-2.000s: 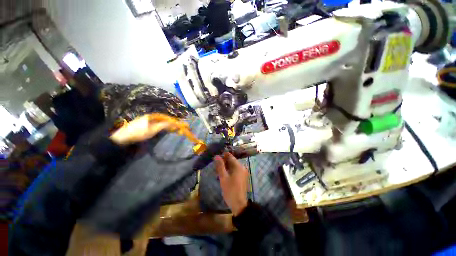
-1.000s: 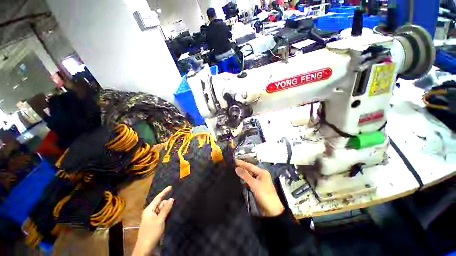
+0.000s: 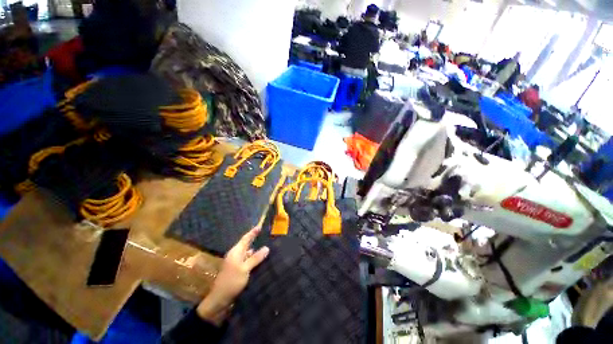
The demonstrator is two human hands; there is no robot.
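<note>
A black diamond-patterned bag panel (image 3: 302, 275) with yellow-orange looped handles (image 3: 307, 191) lies in front of me, left of the sewing machine's arm (image 3: 430, 262). My left hand (image 3: 232, 275) is on its left edge, thumb and index finger visible at the edge, the other fingers hidden; it appears to grip the panel. A second patterned bag panel (image 3: 225, 205) with yellow-orange handles lies on the brown board (image 3: 47, 248), partly behind the first. My right hand cannot be made out; a blurred brown and black shape is cut off at the lower right edge.
Black bag pieces (image 3: 128, 107) with bunched yellow handles are piled at left, near a smartphone (image 3: 108, 256). Camouflage cloth (image 3: 208, 74) and a blue bin (image 3: 300, 107) are behind. The white machine head (image 3: 477, 181) fills the right. A person (image 3: 359, 44) stands farther back.
The view has swung left and tilted. The bag panel is now left of the needle area, and my left hand has moved to its edge. My right hand has left clear view.
</note>
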